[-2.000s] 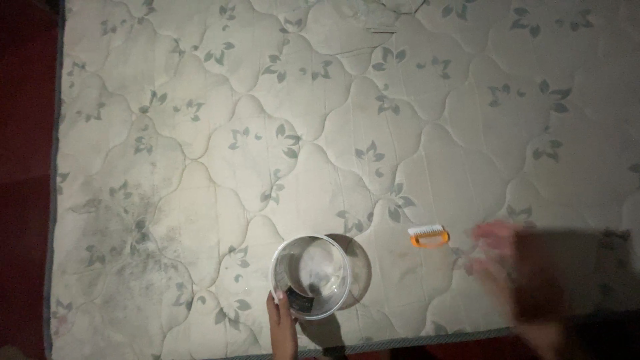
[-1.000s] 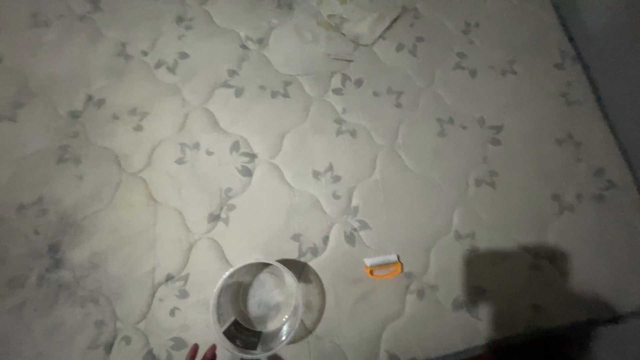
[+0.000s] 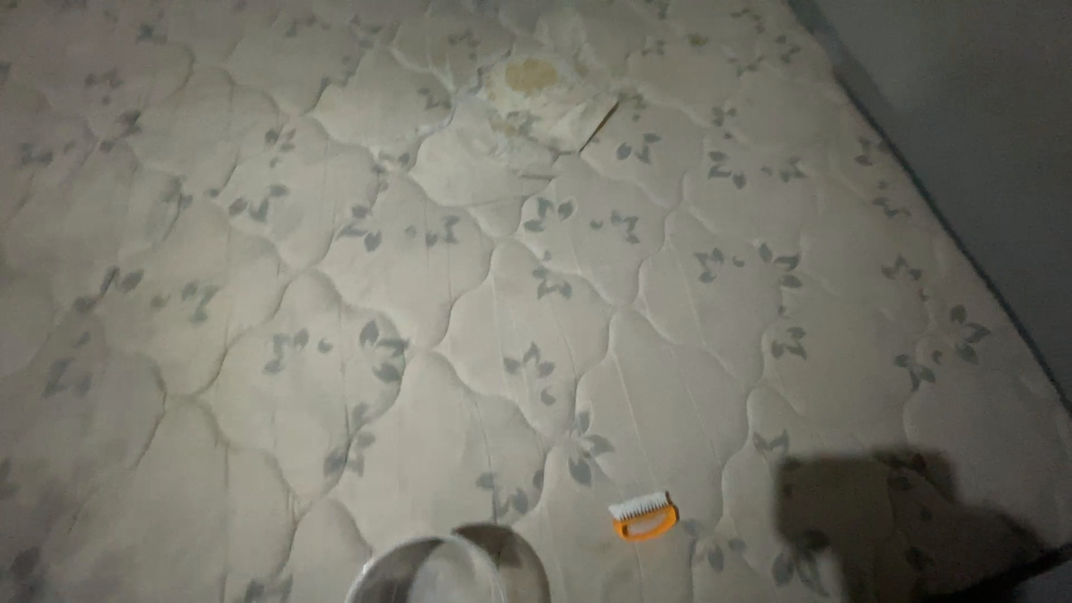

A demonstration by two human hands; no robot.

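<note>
Neither of my hands shows in the head view. A scrubbing brush point(image 3: 645, 517) with an orange handle and white bristles lies on the quilted mattress point(image 3: 536, 310), low and right of centre, its bristles facing up the view. To its left a clear plastic tub point(image 3: 431, 578) stands on the mattress, cut off by the bottom edge, so its lower part is hidden. The mattress fabric is pale with grey leaf prints.
A yellowish stain point(image 3: 532, 75) and wrinkled, torn-looking fabric mark the mattress at the top. The mattress edge runs down the right side, beside a grey surface point(image 3: 971, 117). A dark shadow falls at the lower right.
Both hands have left the view; the left was at the tub's rim two seconds ago, the right near the brush. The view has shifted, bringing the stain into sight and the tub to the bottom edge.
</note>
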